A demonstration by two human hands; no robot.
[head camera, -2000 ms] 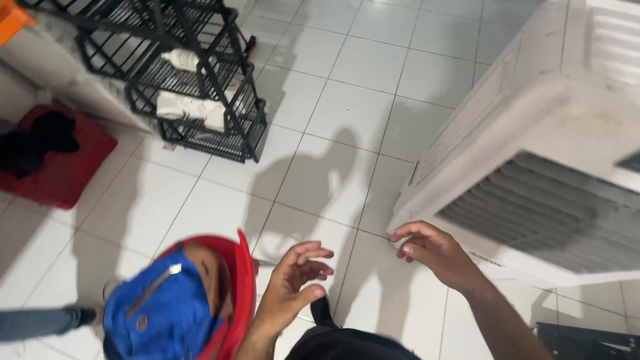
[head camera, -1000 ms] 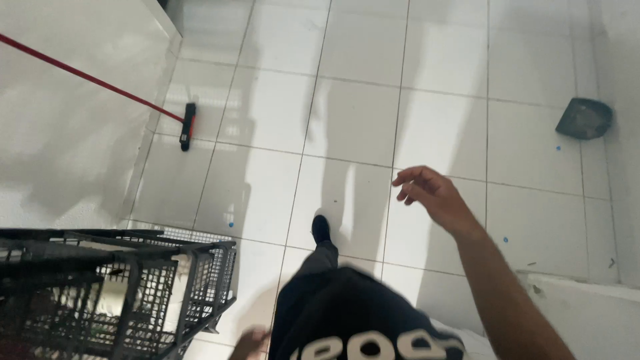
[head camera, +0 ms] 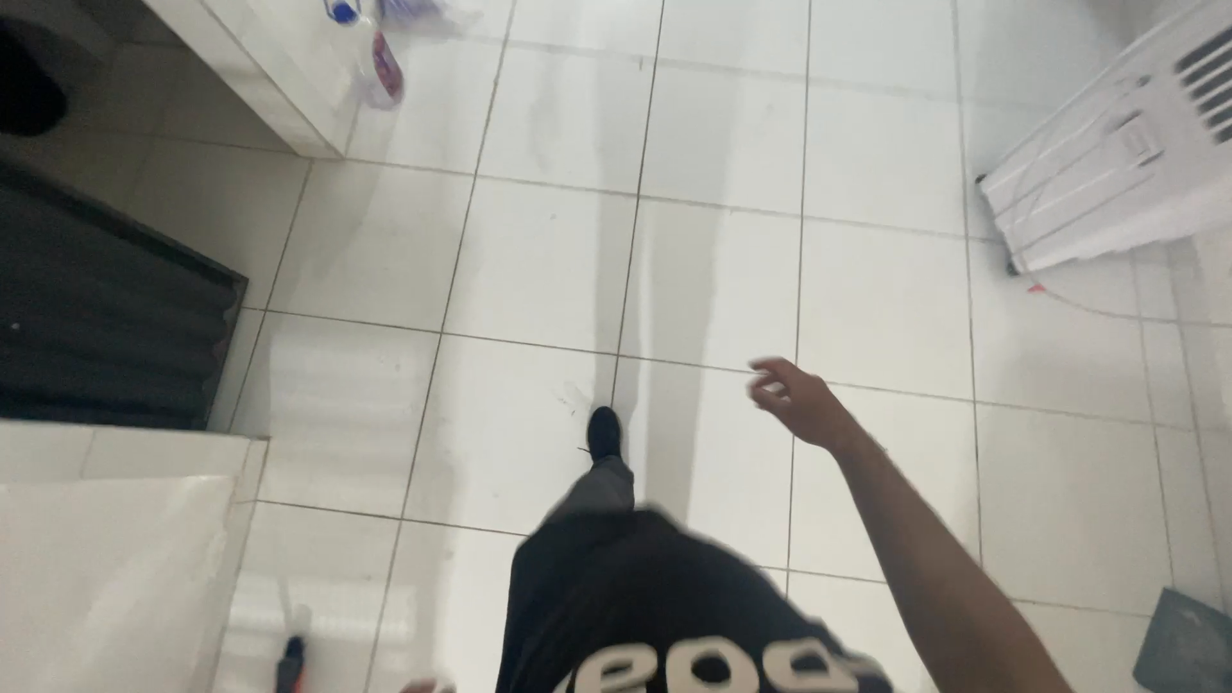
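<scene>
My right hand [head camera: 791, 399] hangs in the air over the white tiled floor [head camera: 712, 289], with its fingers loosely curled and nothing in them. Only a small, blurred bit of my left hand [head camera: 427, 686] shows at the bottom edge, left of my dark shirt [head camera: 664, 587]; whether it holds anything is hidden. Below my body one black shoe [head camera: 604, 433] is on the tiles.
A white wheeled appliance with a vent grille [head camera: 1107, 164] stands at the upper right, its cable on the floor. A clear plastic bottle [head camera: 383, 72] is by a white wall end. Left are a dark corrugated panel [head camera: 106, 318] and a white ledge [head camera: 115, 539]; a dustpan-like object [head camera: 1189, 645] is lower right.
The view has travelled across the floor. The black rack and red-handled broom seen earlier are no longer in the same places in view. My left hand has dropped almost out of the frame.
</scene>
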